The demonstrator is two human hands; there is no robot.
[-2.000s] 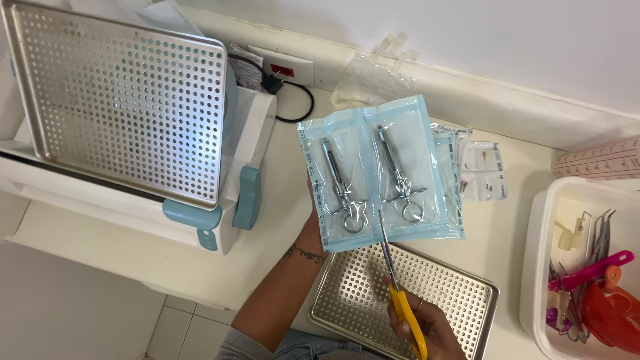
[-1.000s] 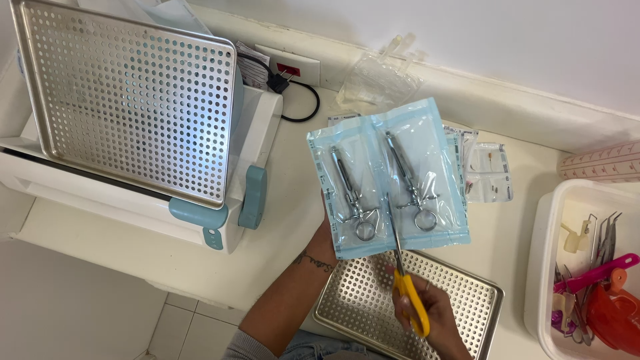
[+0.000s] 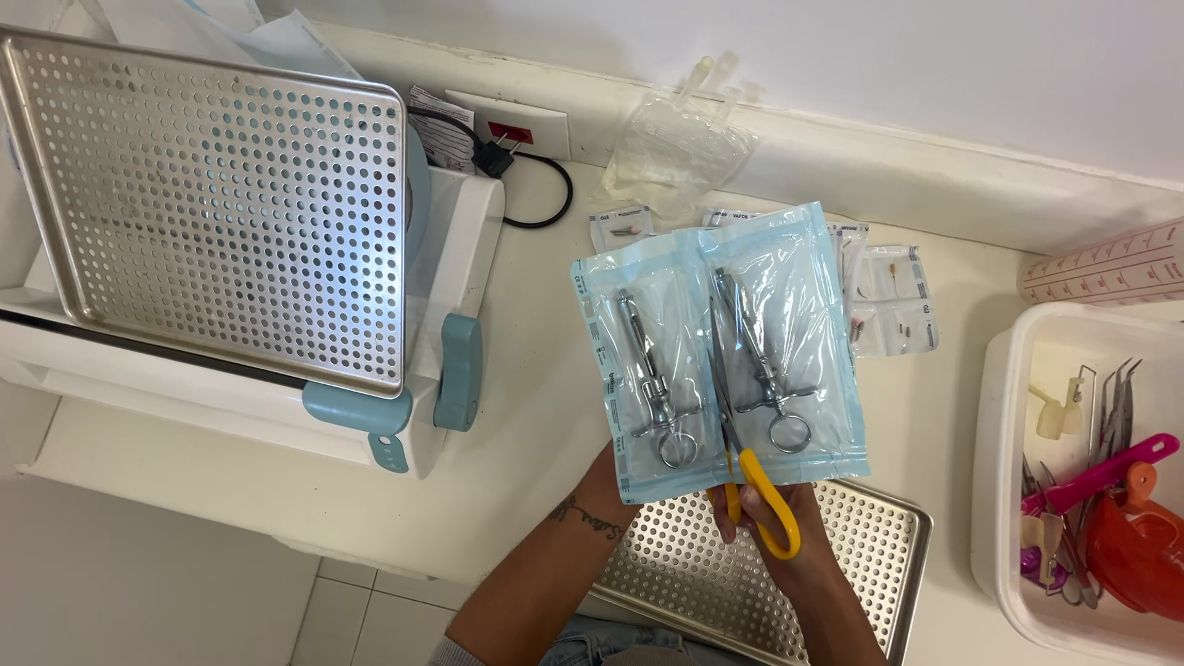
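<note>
Two joined clear-and-blue sterilization pouches [image 3: 795,277] are held up in the middle, each with a metal dental syringe [image 3: 655,388] sealed inside. My left hand [image 3: 618,467] holds them from behind; its fingers are hidden by the pouches. My right hand [image 3: 763,518] grips yellow-handled scissors [image 3: 773,507] at the lower edge. The scissor blades run up along the seam between the two pouches. Beneath my hands lies a perforated metal tray [image 3: 869,546].
A pouch-sealing machine [image 3: 462,250] with teal levers stands at left, a perforated tray [image 3: 222,213] resting on it. Smaller pouches [image 3: 895,296] and a clear plastic bag [image 3: 680,148] lie behind. At right are a white bin [image 3: 1004,499] of instruments and a pink-marked container [image 3: 1110,264].
The scissors have moved up from the lower edge, and their blades now reach farther along the seam between the pouches. My left hand still holds the pouches.
</note>
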